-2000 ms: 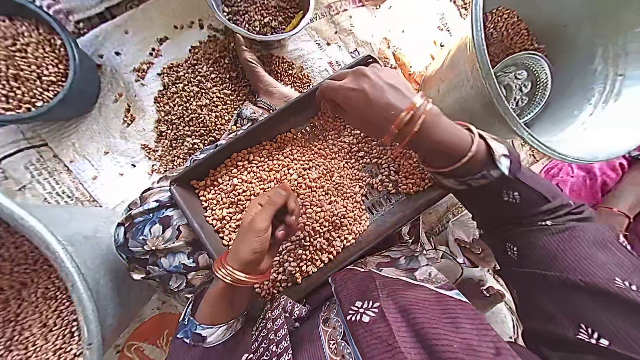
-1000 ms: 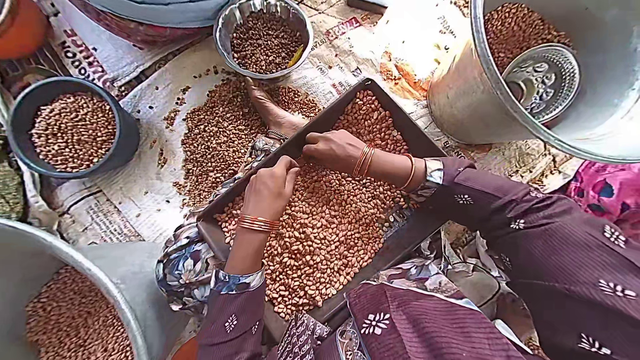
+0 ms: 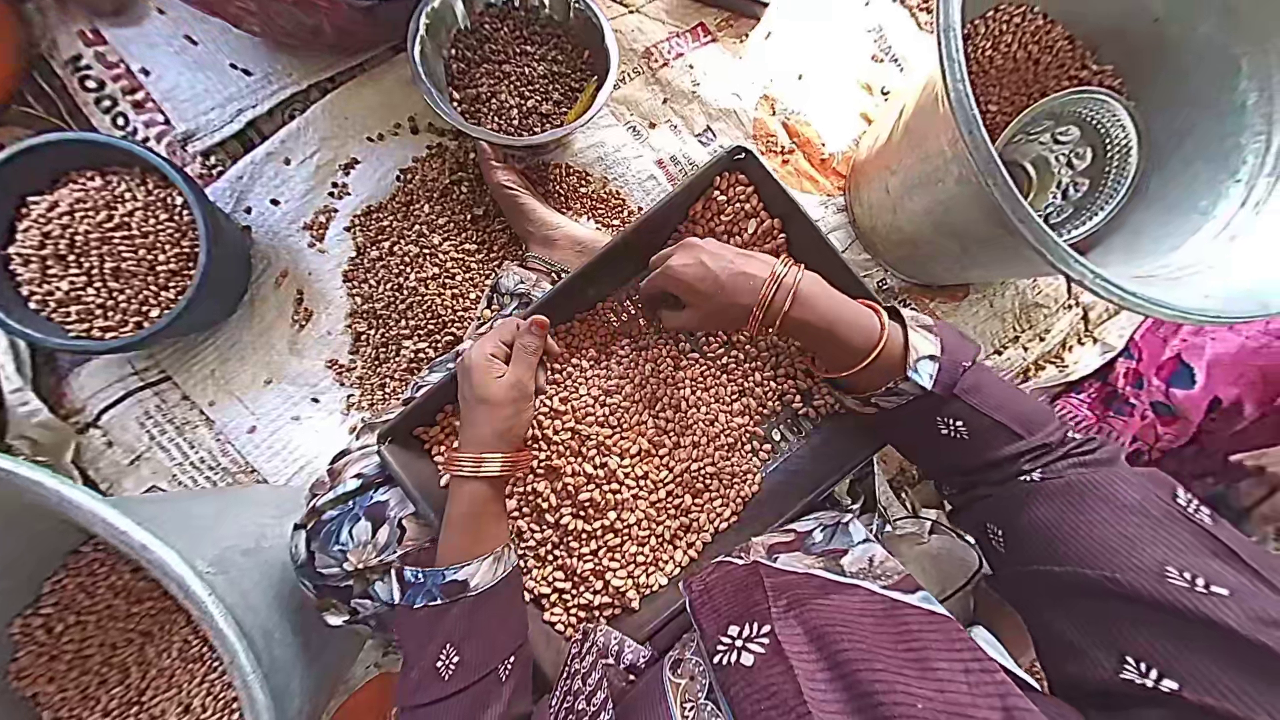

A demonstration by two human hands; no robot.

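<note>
A dark rectangular tray (image 3: 800, 465) lies tilted across my lap, spread with reddish-brown nuts or seeds (image 3: 630, 450). My left hand (image 3: 505, 375), with bangles at the wrist, is at the tray's far-left side, its fingers curled and thumb up; whether it grips the rim or some of the nuts is not clear. Over the nuts near the far right side is my right hand (image 3: 705, 285), its fingers bent down and fingertips hidden, so what they hold cannot be told. Part of the tray's patterned floor shows beside the nuts.
Past the tray, a bare foot (image 3: 545, 215) rests by a pile of darker pieces (image 3: 425, 265) on printed sacks. A steel bowl (image 3: 430, 70) stands at the top, a dark bucket (image 3: 225, 260) at left. Large metal vessels stand at lower left (image 3: 240, 600) and right (image 3: 900, 200), the latter holding a perforated dish (image 3: 1075, 160).
Two seconds ago my left hand was over the near-left part of the nuts; it is now at the tray's far-left side. My right hand has moved from the far rim to over the nuts.
</note>
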